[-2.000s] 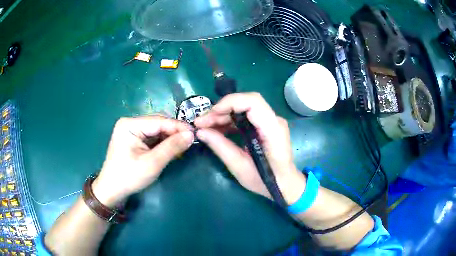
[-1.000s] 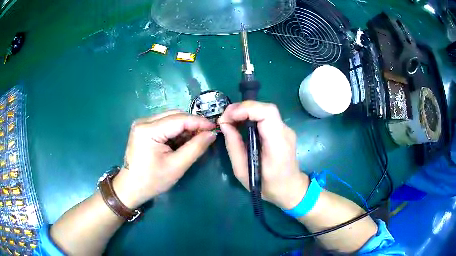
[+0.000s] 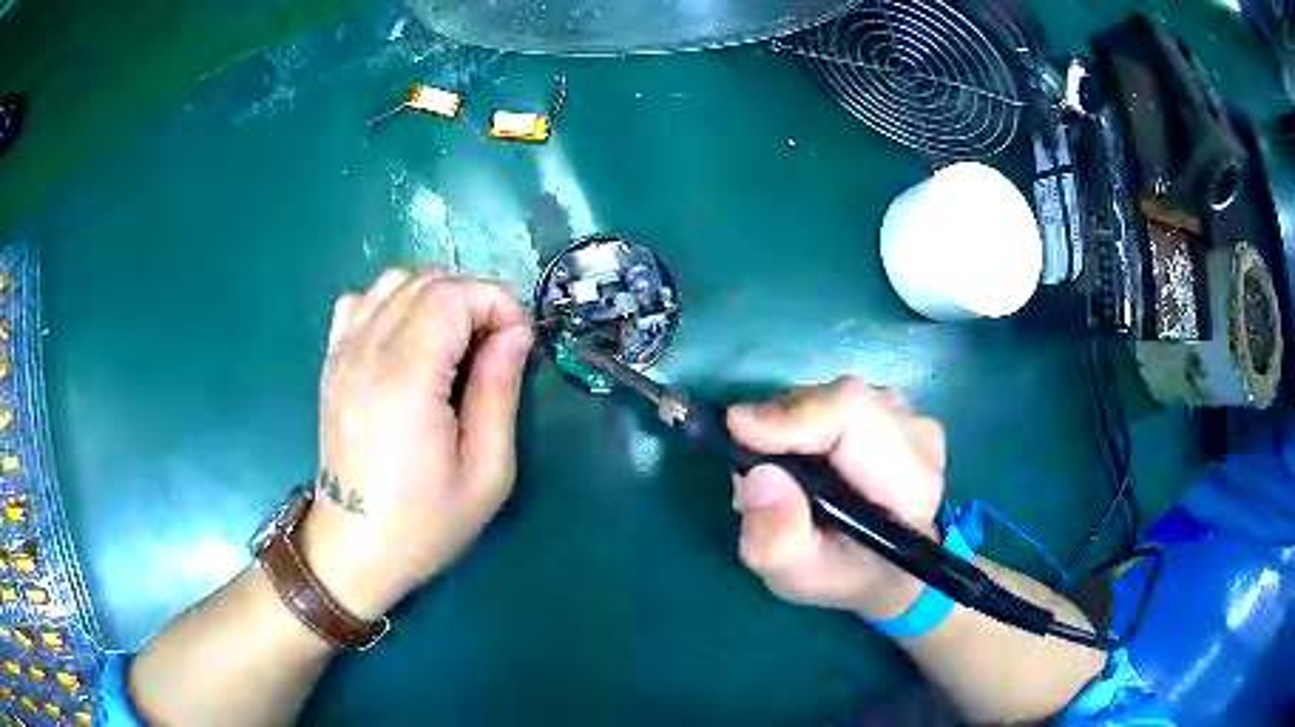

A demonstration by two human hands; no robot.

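Observation:
The round black device housing [image 3: 625, 291], grey and black parts showing inside, lies on the green mat. A green circuit board [image 3: 580, 364] sits at its lower left edge. My left hand [image 3: 426, 412] pinches a thin wire at the housing's left edge; whether it is solder or a lead is too small to tell. My right hand [image 3: 838, 497] holds the black soldering iron [image 3: 881, 533] like a pen, its metal tip pointing up-left onto the board. The exact contact point is too small to make out.
Two pouch batteries [image 3: 520, 127] lie beyond the housing, below the clear hood [image 3: 639, 22]. A fan grille [image 3: 909, 71], white round container [image 3: 962, 242], iron stand [image 3: 1176, 270] and beige roll [image 3: 1250, 327] stand at right. A battery tray [image 3: 22, 497] lies at left.
My hands have moved apart. My right hand has moved right and down and turned the iron from pointing away to pointing at the board. More of the housing and green board now shows.

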